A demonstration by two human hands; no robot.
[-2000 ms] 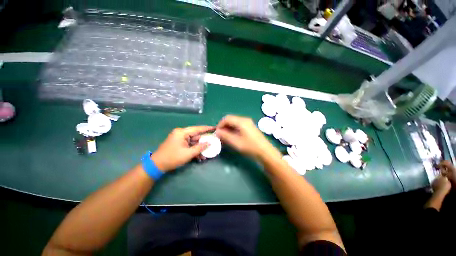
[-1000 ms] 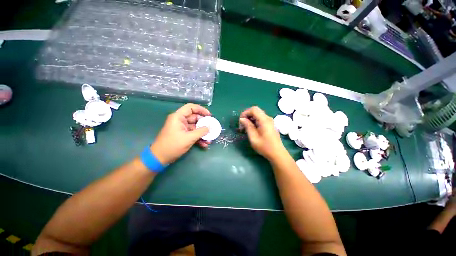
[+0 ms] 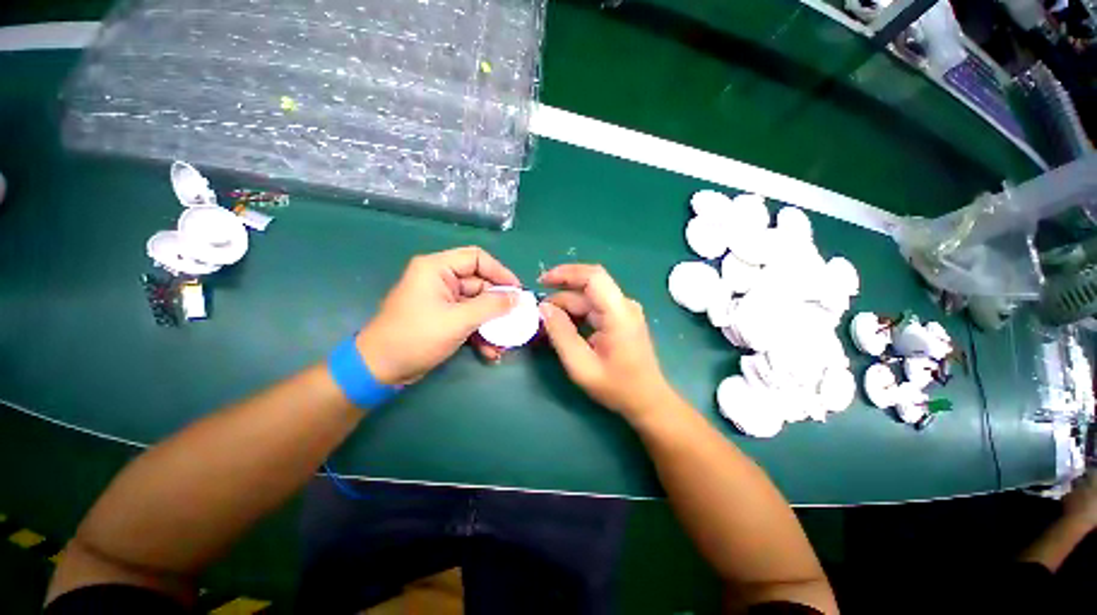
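My left hand (image 3: 439, 315), with a blue band on the wrist, holds a round white cover (image 3: 510, 322) between thumb and fingers over the green bench. My right hand (image 3: 598, 330) is at the cover's right edge, its thumb and index fingertips close together. Whether a small part is between them is too small to tell. Tiny silvery metal pieces (image 3: 556, 257) lie on the bench just behind the hands; others may be hidden beneath them. What is under the cover is mostly hidden by my fingers.
A large loose pile of white covers (image 3: 780, 324) lies at right. Wired white housings lie beyond it (image 3: 911, 360) and at left (image 3: 202, 238). Clear plastic trays (image 3: 313, 102) lie upper left. A crumpled clear bag (image 3: 962, 252) hangs by a pale post. Another person's arm (image 3: 1068, 529) shows far right.
My right hand has moved left from the scattered metal pieces to the cover's edge. My left hand still holds the cover. The view has shifted slightly.
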